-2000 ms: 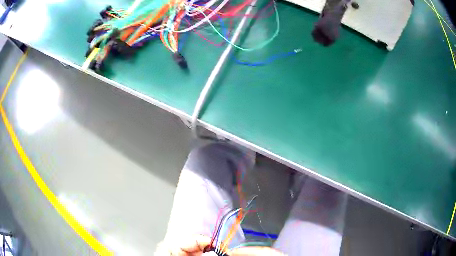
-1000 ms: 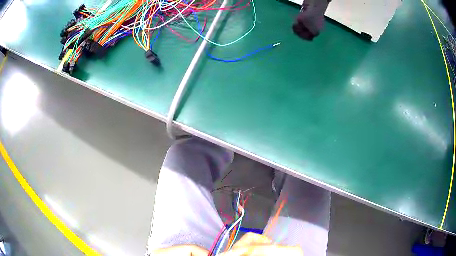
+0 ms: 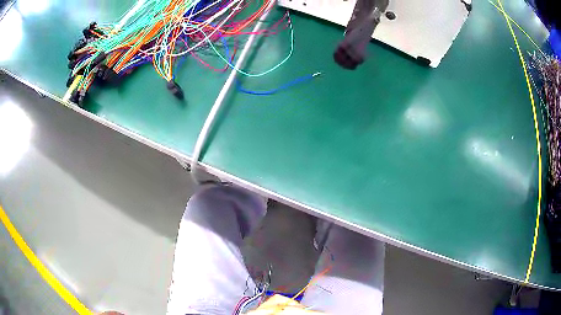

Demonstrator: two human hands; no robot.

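Thin lead wires (image 3: 261, 288), white, red and dark, stick up over my lap at the bottom edge. An orange wire (image 3: 315, 280) slants up to the right from my right hand (image 3: 286, 306). That hand is cut off by the bottom edge, with its fingers closed on the lead wires. A small bit of skin, apparently my left hand (image 3: 111, 313), shows at the bottom edge further left; its fingers are hidden. The far ends of the wires are out of the picture.
A harness bundle (image 3: 166, 24) with black connectors (image 3: 98, 64) lies at the table's left. A grey cable (image 3: 224, 98) crosses the table edge. A stray blue wire (image 3: 274, 93) lies before the twisting machine (image 3: 418, 31) and its black head (image 3: 360, 37). Another bundle (image 3: 550, 135) is far right.
The view has shifted, bringing the far-right bundle into sight. My left hand has moved away from the wires to the left, almost out of view. The wires and my right hand sit lower in the picture.
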